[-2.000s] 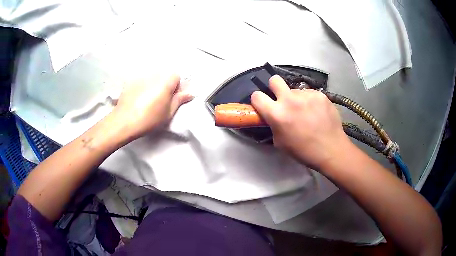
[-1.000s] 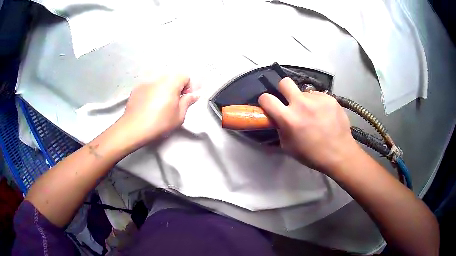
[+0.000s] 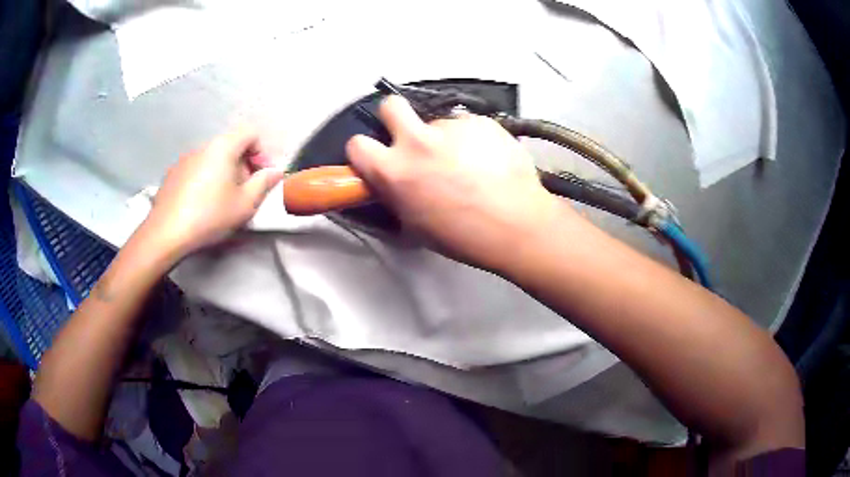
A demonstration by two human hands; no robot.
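My right hand (image 3: 457,177) is closed round the orange-brown handle of the black steam iron (image 3: 328,140), which lies flat on white cloth. My left hand (image 3: 212,191) is just left of the iron's tip, thumb and fingertips close together at the cloth. The glare hides whether a fold is pinched between them. The white garment panel (image 3: 391,303) lies wrinkled below the iron, its edge hanging near the table's front edge. The iron's underside and part of its body are hidden by my hand and the handle.
A ribbed brassy hose (image 3: 582,147) and a dark hose run right from the iron to a tie, then a blue hose (image 3: 688,250). White pieces lie at the far left (image 3: 163,51) and far right (image 3: 722,102) of the pale table (image 3: 802,177). A blue lattice basket (image 3: 47,270) stands low left.
The iron and my right hand have moved left across the cloth, with the hoses trailing. My left hand has also moved left, staying ahead of the iron's tip.
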